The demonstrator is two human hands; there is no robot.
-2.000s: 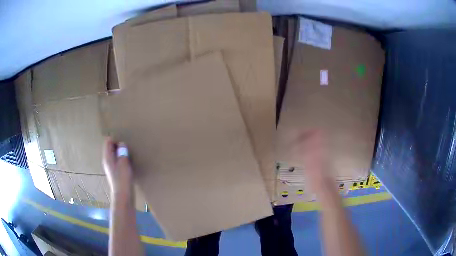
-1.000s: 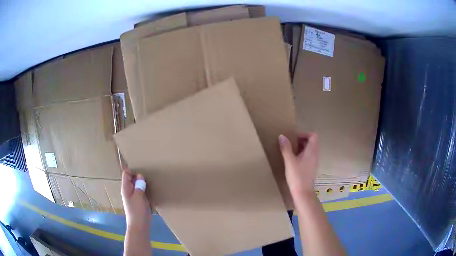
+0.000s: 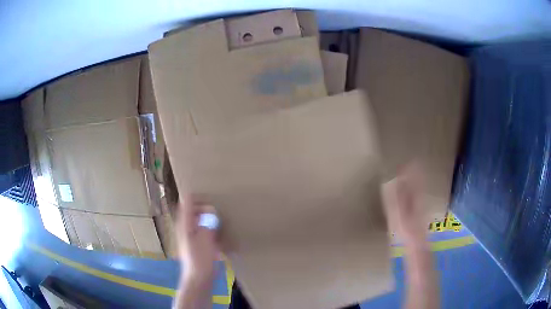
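Note:
A plain cardboard sheet (image 3: 302, 211) is tilted in front of me, its lower part over my legs. My left hand (image 3: 199, 241), with a white patch on a finger, grips its left edge. My right hand (image 3: 412, 208) is blurred beside the sheet's right edge; whether it holds anything cannot be told. Behind the sheet is the centre stack (image 3: 187, 78), its top piece bearing a smudged dark marking. A perforated board (image 3: 263, 29) with two round holes shows at its back. The right stack (image 3: 417, 102) has a plain brown top.
A left stack of flattened cartons (image 3: 96, 163) with a white label stands to the left. A dark stretch-wrapped load (image 3: 507, 157) stands at the far right. A pale wall runs behind. Yellow floor lines (image 3: 121, 280) and a bit of yellow pallet (image 3: 446, 223) show below.
The held sheet and my left hand have moved right. The right stack's labels and green dot no longer show under a plain brown surface. The centre stack now shows a marked piece and the holed board.

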